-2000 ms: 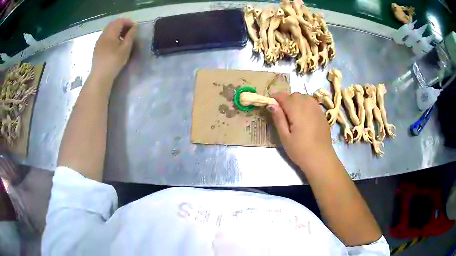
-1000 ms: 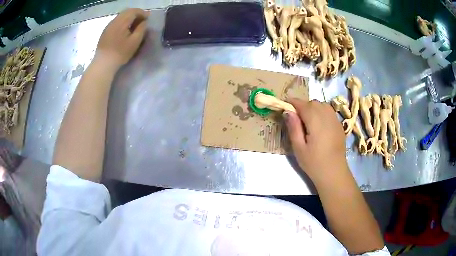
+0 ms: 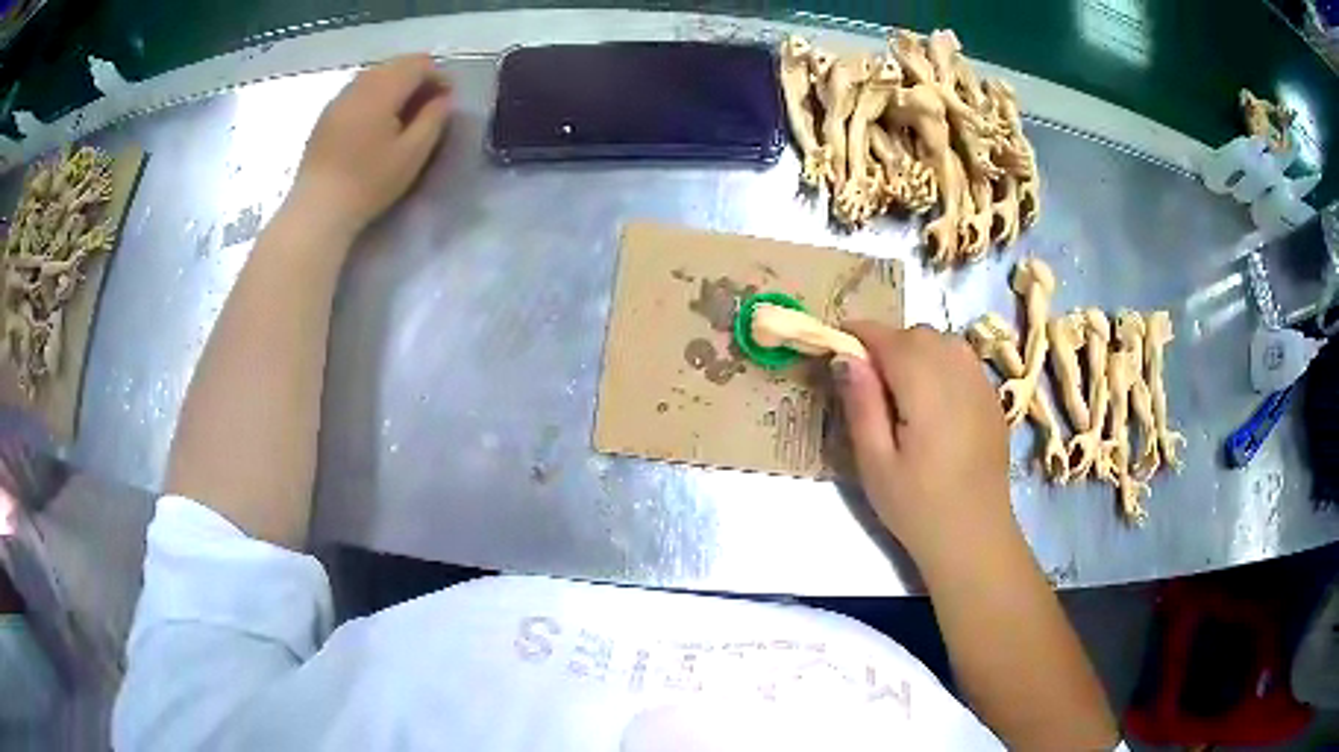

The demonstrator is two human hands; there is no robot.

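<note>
My right hand (image 3: 918, 426) grips a tan figure arm (image 3: 805, 331) by its far end. The arm's rounded shoulder end rests in the green glue cap (image 3: 750, 347). The cap sits on a brown cardboard mat (image 3: 646, 397) with dark stains. My left hand (image 3: 375, 135) lies at the bench's far edge, left of a black smartphone, its fingers loosely curled; I see nothing in it. A row of figure arms (image 3: 1098, 385) lies to the right of my right hand. A larger arm pile (image 3: 925, 140) lies beyond the mat.
The smartphone (image 3: 639, 103) lies beyond the mat. Cardboard heaped with tan parts (image 3: 56, 265) is at far left. White bottles (image 3: 1281, 356) and a blue-handled tool (image 3: 1258, 426) are at right. A green conveyor (image 3: 1160, 66) runs behind the bench. A red stool (image 3: 1226, 669) stands below right.
The view has shifted, moving the bench items rightward in the picture since the earliest frame. The right hand still holds the figure arm in the cap, and the left hand stays at the far edge.
</note>
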